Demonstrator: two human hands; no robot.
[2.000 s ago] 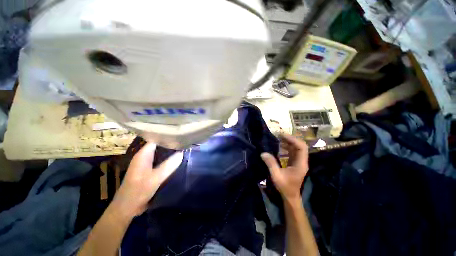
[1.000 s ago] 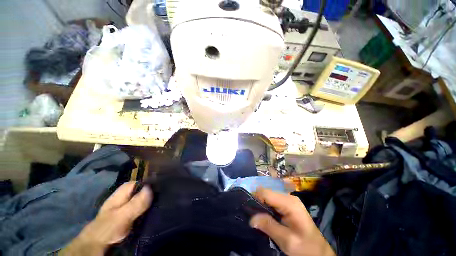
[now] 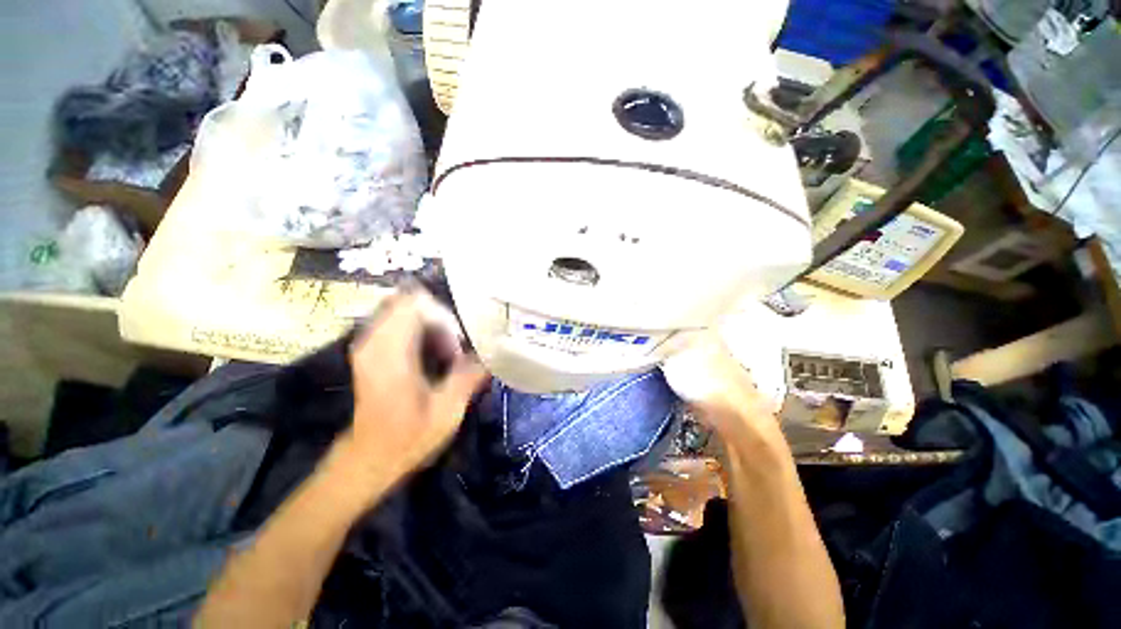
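A dark denim garment (image 3: 541, 541) hangs from the sewing machine into the lap. Its lighter blue part (image 3: 602, 430) with pale stitch lines and loose thread ends lies just below the cream machine head (image 3: 615, 234) marked JUKI. My left hand (image 3: 418, 375) is bent at the left of the head, by dark cloth; it is blurred, and its hold on the cloth cannot be made out. My right hand (image 3: 709, 375) is at the right lower side of the head, its fingers partly hidden behind it. The needle area is hidden by the head.
A white plastic bag (image 3: 326, 154) stands left of the head, with small white pieces (image 3: 387, 254) in front. The control panel (image 3: 888, 240) tilts at the right. Denim piles lie at left (image 3: 135, 492) and right (image 3: 983, 528). A dark curved bar (image 3: 910, 160) crosses above the panel.
Both hands have moved forward and up to the sides of the head. The garment has gone under it, showing a lighter blue stitched part. The view has shifted, and the head looks larger.
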